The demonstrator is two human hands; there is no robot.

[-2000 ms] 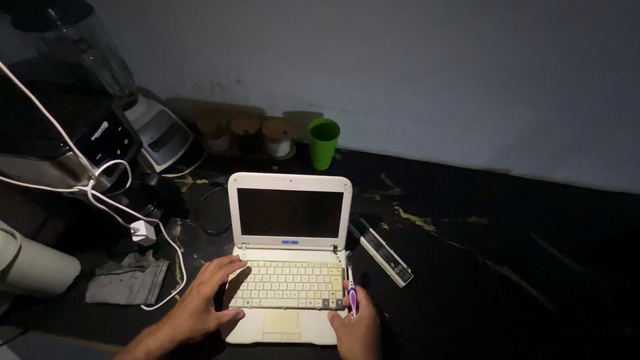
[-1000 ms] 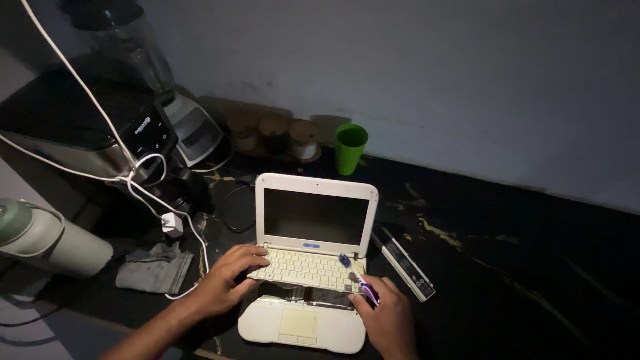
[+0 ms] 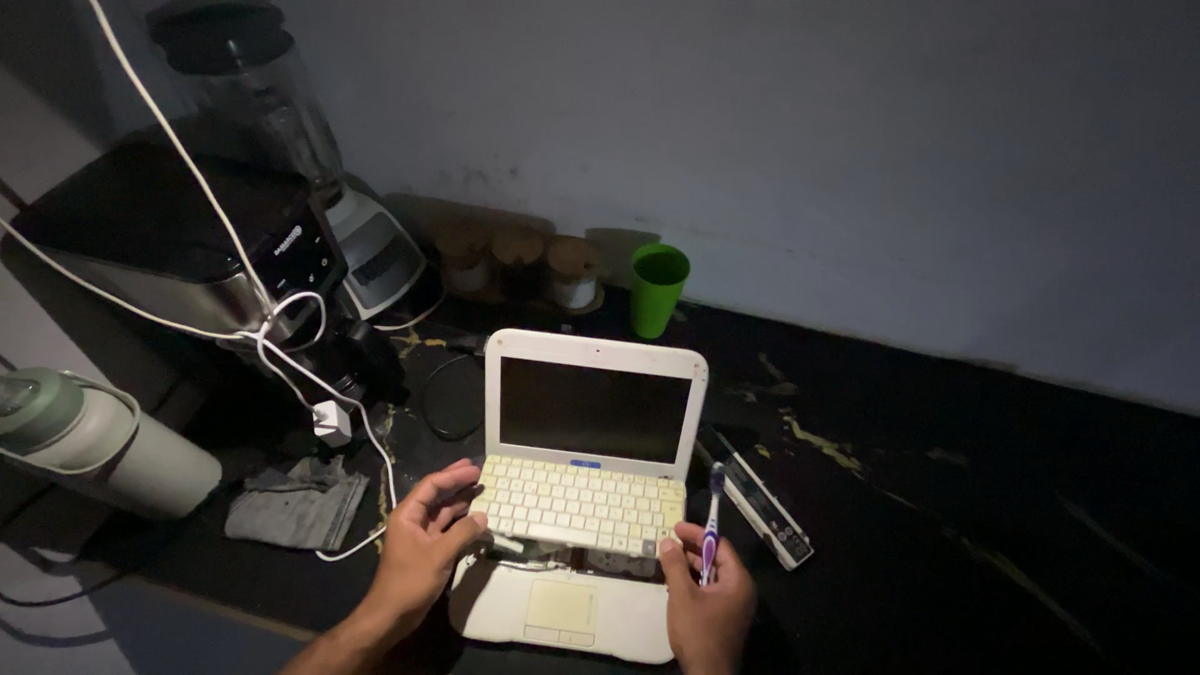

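Observation:
A small white laptop (image 3: 596,412) stands unfolded on the black countertop, its screen dark. Its yellowed keyboard (image 3: 581,502) is raised at the front edge, baring inner parts above the palm rest (image 3: 487,600) with the touchpad. My left hand (image 3: 422,534) grips the keyboard's left edge between thumb and fingers. My right hand (image 3: 708,586) holds the keyboard's lower right corner and, along with it, a purple and white toothbrush (image 3: 711,534), bristles up. Just right of the laptop lies a laptop battery pack (image 3: 757,502).
At the left are a grey bottle (image 3: 122,450), a folded grey cloth (image 3: 298,506), a white power adapter (image 3: 331,424) with cable, a black and steel appliance (image 3: 169,225) and a blender (image 3: 366,244). Behind the laptop stand a green cup (image 3: 658,291) and lidded jars (image 3: 572,272) by the wall.
Two seconds ago the keyboard lay in the laptop body; its front edge is now lifted, with both hands on it. The toothbrush, tilted over the keys one second ago, now points up beside it.

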